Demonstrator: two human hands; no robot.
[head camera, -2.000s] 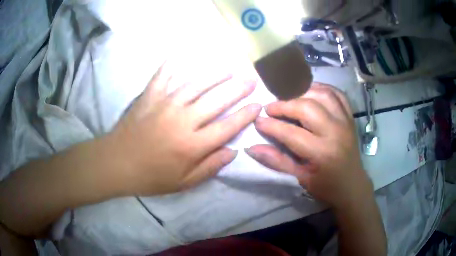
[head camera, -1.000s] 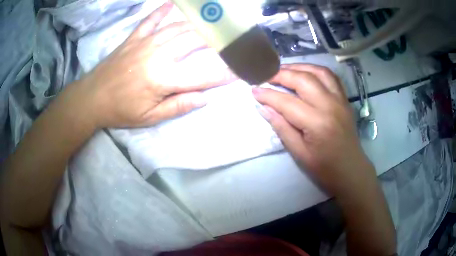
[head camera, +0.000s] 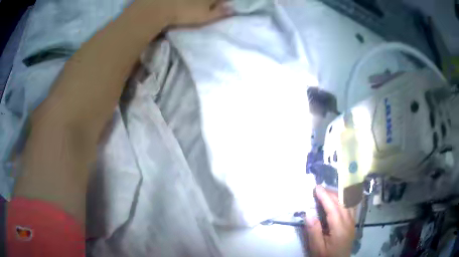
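Observation:
A white cloth panel lies spread over the table, washed out by the lamp beside the machine. My left hand is at the top edge, partly cut off, its fingers at the cloth's far part; whether they pinch it is unclear. My right hand is at the bottom right, fingertips just below the needle area of the sewing machine head. Blur and glare hide what its fingers touch. The pale yellow guard hangs beside the needle area.
Grey folded cloth hangs towards me at the lower left. A white curved tube arches over the machine head. A thin dark rod-like thing lies left of my right hand. A dark strip runs along the table's far edge.
The view has shifted, showing more of the machine head. My left hand has moved far forward to the cloth's far part. My right hand is now lower in view, below the needle area.

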